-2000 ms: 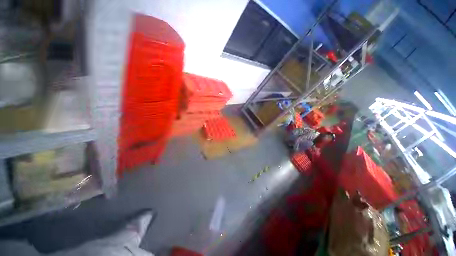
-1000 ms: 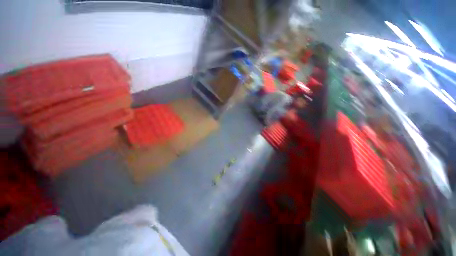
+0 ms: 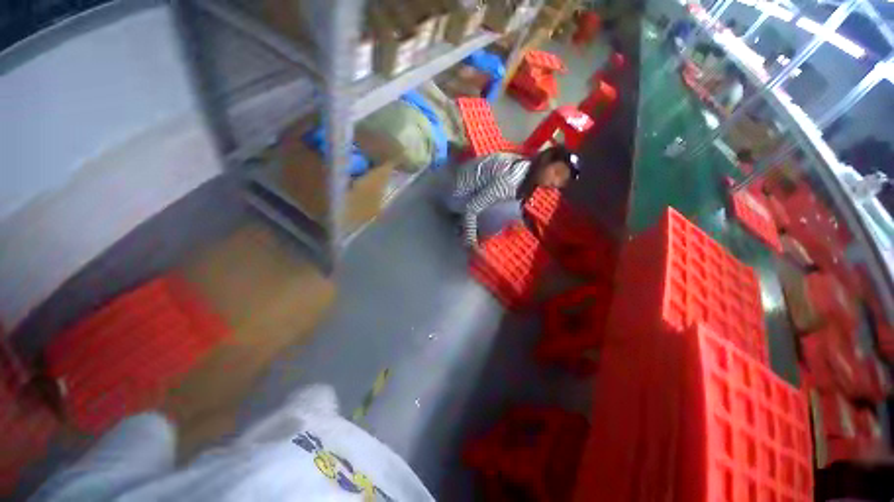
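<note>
Two tall stacks of red cell trays stand side by side on the green bench at the right; the nearer stack (image 3: 750, 422) is cut off by the bottom edge, and the other stack (image 3: 711, 279) is just behind it. Their grids of square pockets show, and I see nothing in the pockets. Neither of my hands is in view. White clothing with a small yellow and dark print (image 3: 338, 471) fills the bottom edge, with a pale sleeve-like part at its left.
A person in a striped top (image 3: 495, 186) crouches by red cell trays (image 3: 512, 263) on the floor. Red stools (image 3: 573, 319) stand along the bench (image 3: 657, 172). Metal shelving (image 3: 338, 147) holds cartons. A red tray (image 3: 137, 343) lies on flat cardboard (image 3: 265, 294) at left.
The view has swung and moved forward along the aisle. The crouching person and shelving now show larger and clearer, the bench stacks are nearer, and the left floor stack has mostly left the picture.
</note>
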